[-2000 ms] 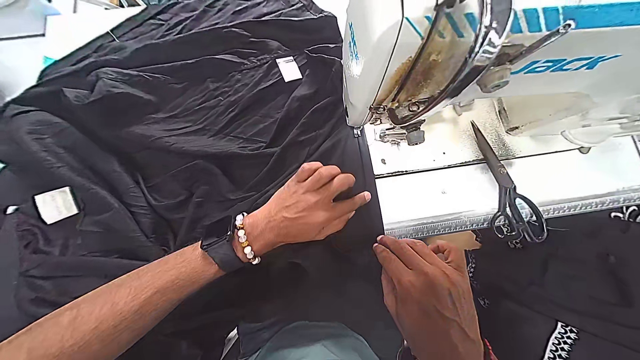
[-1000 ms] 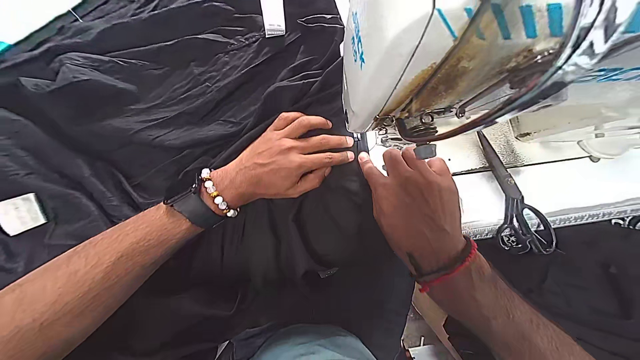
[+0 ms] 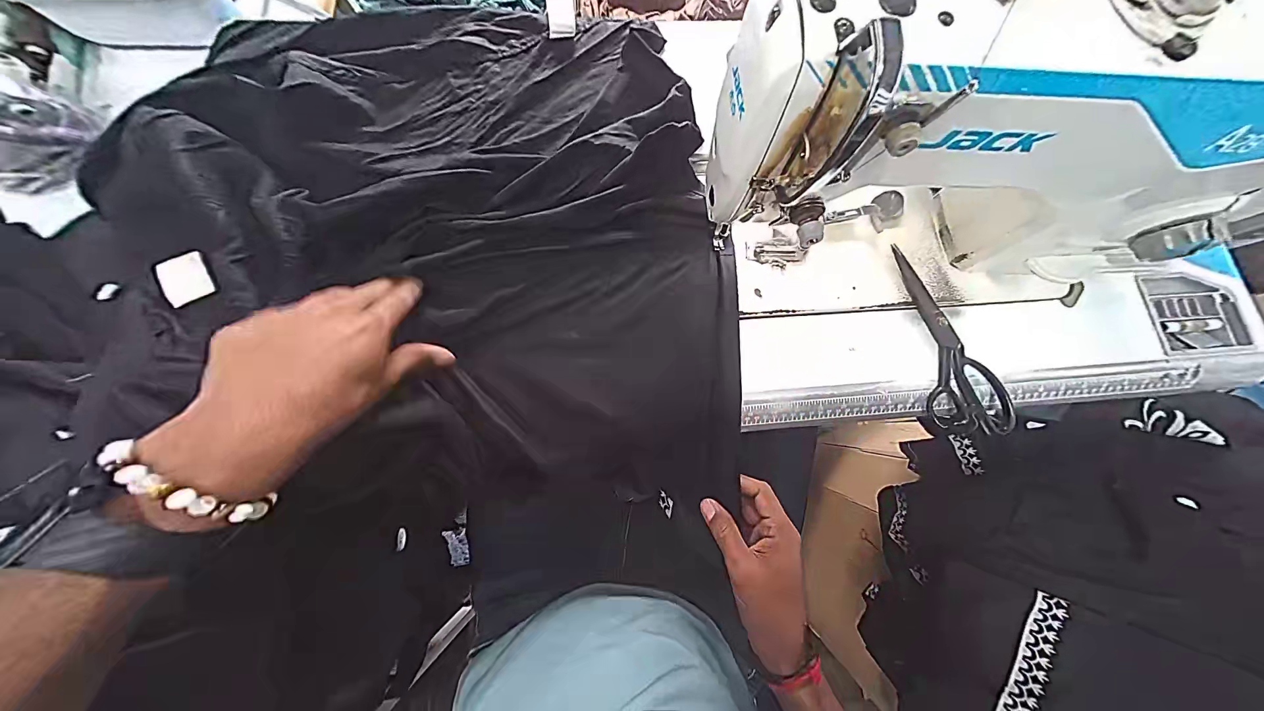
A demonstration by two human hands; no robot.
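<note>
A wide black cloth [image 3: 553, 296] lies across the machine bed, its right edge running under the presser foot [image 3: 721, 239] of a white Jack sewing machine [image 3: 1066, 128]. My left hand [image 3: 296, 385], with a beaded bracelet and dark wristband, is over the cloth at the left, fingers spread, slightly blurred; it grips nothing. Low at the cloth's right edge is my right hand [image 3: 765, 553], thumb on the near side of the edge and fingers partly hidden behind it, holding it. Black-handled scissors [image 3: 953, 355] rest on the bed, right of the needle area.
A measuring scale [image 3: 968, 392] runs along the table's front edge. Black cloth with white embroidery [image 3: 1116, 553] hangs or lies at the lower right, beside brown paper or board [image 3: 849, 523]. A white tag [image 3: 185, 279] lies on the cloth at the left. My covered knee [image 3: 602, 657] is below.
My left hand has moved left, away from the needle area. My right hand has gone from beside the presser foot down to the cloth's lower edge. The view has pulled back.
</note>
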